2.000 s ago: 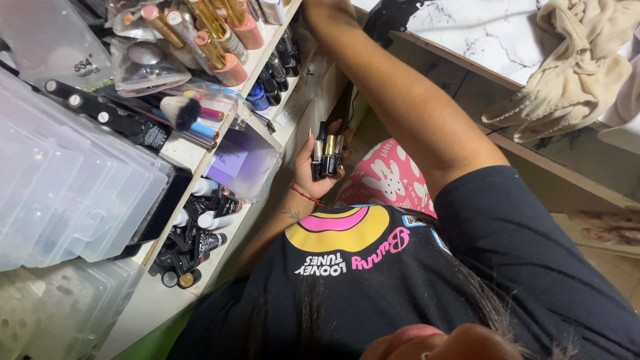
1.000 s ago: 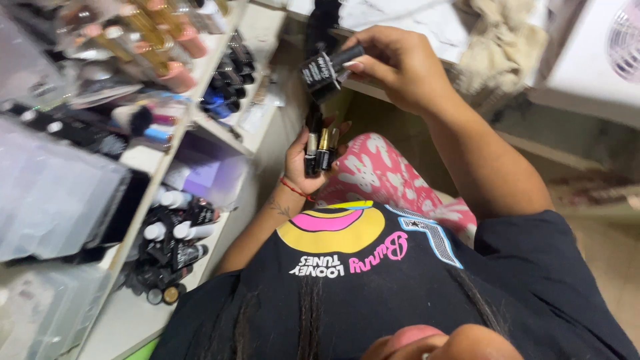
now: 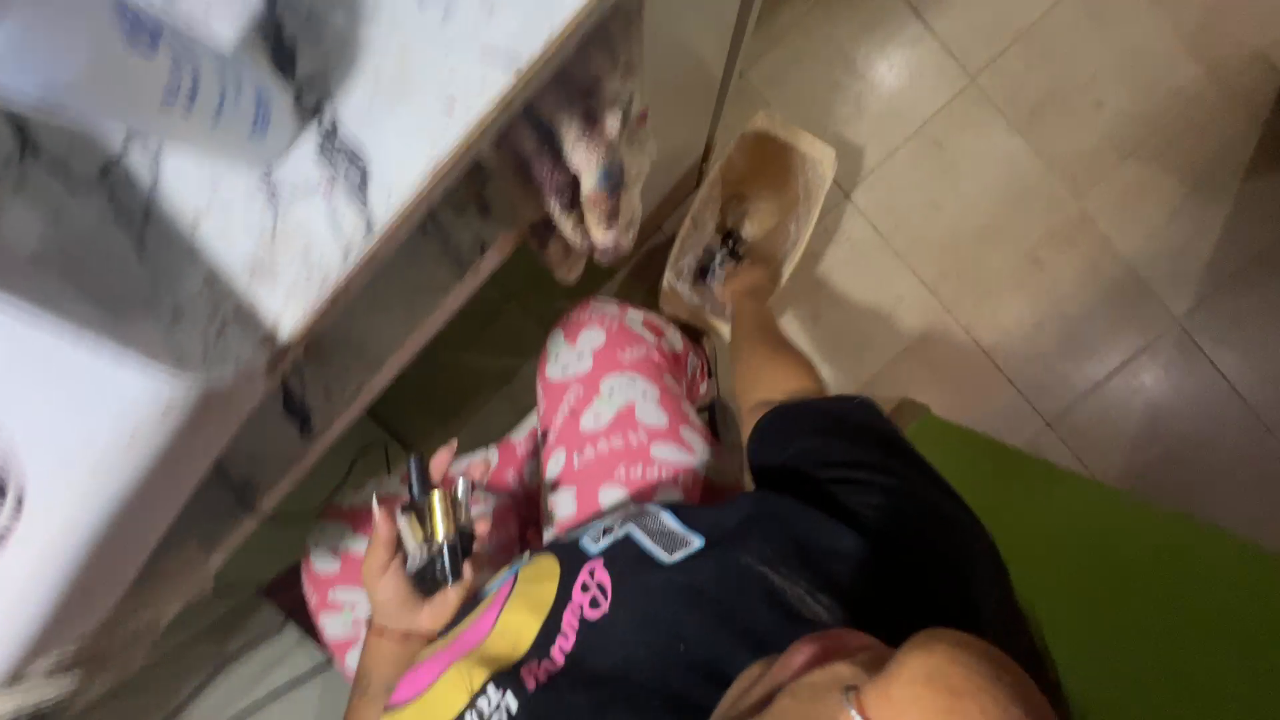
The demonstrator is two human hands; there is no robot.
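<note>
Near my lap, at the lower left of the head view, my left hand [image 3: 425, 570] holds several small cosmetic bottles [image 3: 440, 520] with black, gold and clear parts, its fingers curled around them. My right arm reaches down to the floor on the right. There my right hand [image 3: 745, 280] is inside a lined, light brown bin [image 3: 815, 165], next to small dark items [image 3: 720, 255]. Blur hides whether its fingers are closed on anything.
A marble-patterned table [image 3: 400, 90] with a shelf beneath it runs along the left, bearing a whitish container [image 3: 190, 80]. Patterned fabric [image 3: 600, 180] hangs near the table's edge. Floor tiles [image 3: 1000, 230] surround the bin, and a green surface [image 3: 1090, 530] lies at lower right.
My right hand has moved from beside the marble tabletop, where it held a black bottle, down into the bin. My left hand still holds its bottles. The view has swung toward the floor.
</note>
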